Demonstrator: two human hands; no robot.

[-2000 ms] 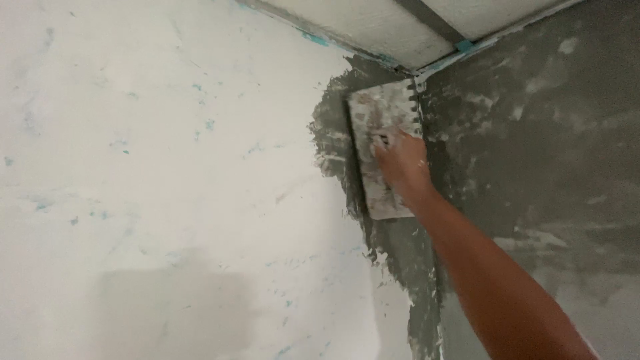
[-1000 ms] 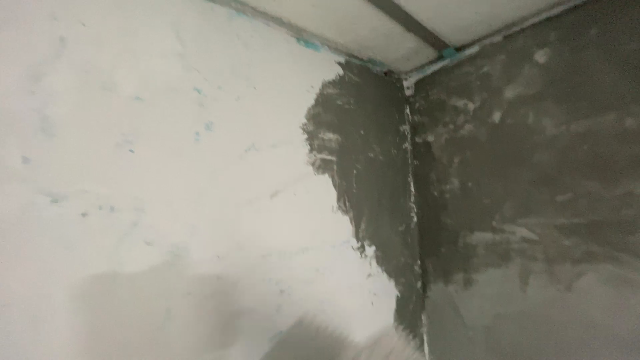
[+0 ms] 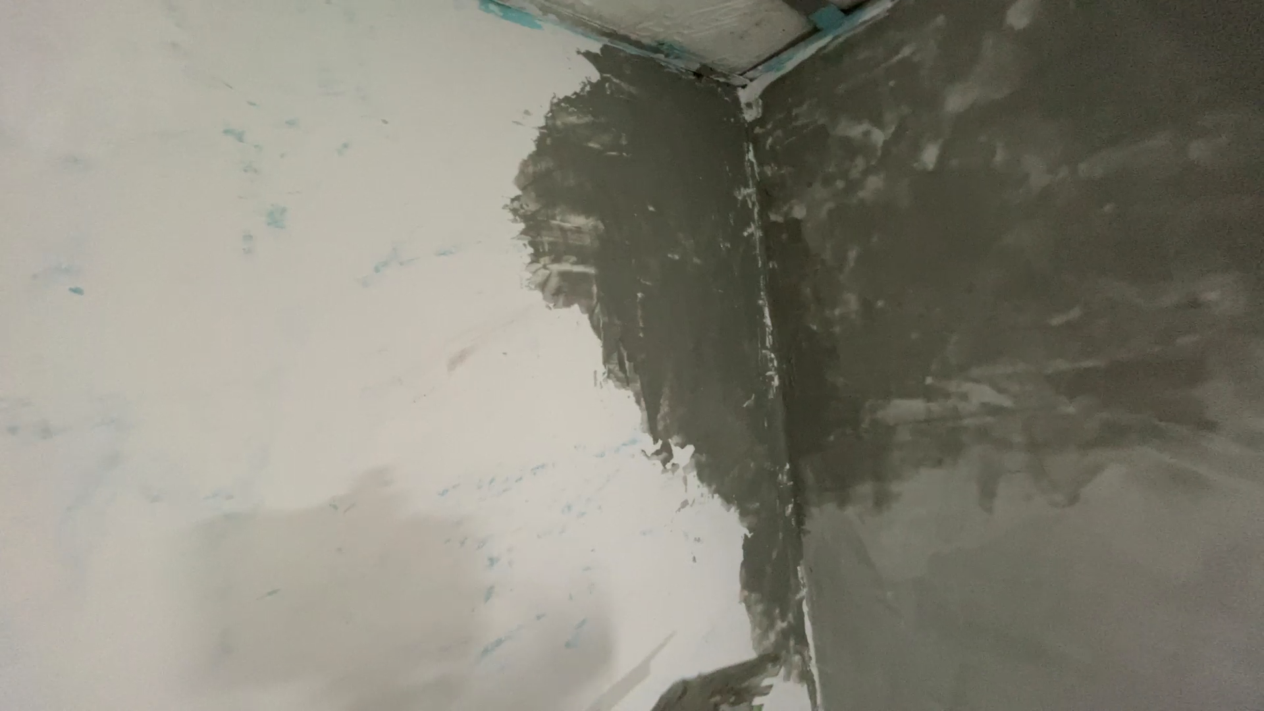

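Observation:
Neither my left hand nor my right hand shows in the head view. Dark grey plaster (image 3: 681,227) covers a ragged-edged patch of the white wall (image 3: 296,346), along the corner with the right wall. At the bottom edge, a flat thing smeared with grey plaster (image 3: 716,683) is partly in view, cut off by the frame; whether a hand holds it cannot be seen. The right wall (image 3: 938,296) is grey, darker above and paler below.
The ceiling panel (image 3: 711,30) meets both walls at the top, with bluish strips (image 3: 513,14) along its edge. A thin whitish line (image 3: 765,326) runs down the corner. A soft shadow (image 3: 395,592) lies on the lower left of the white wall.
Two seconds ago a hand pressed a notched trowel against the plastered patch by the corner. That hand and trowel have left the patch, and its dark plaster is uncovered.

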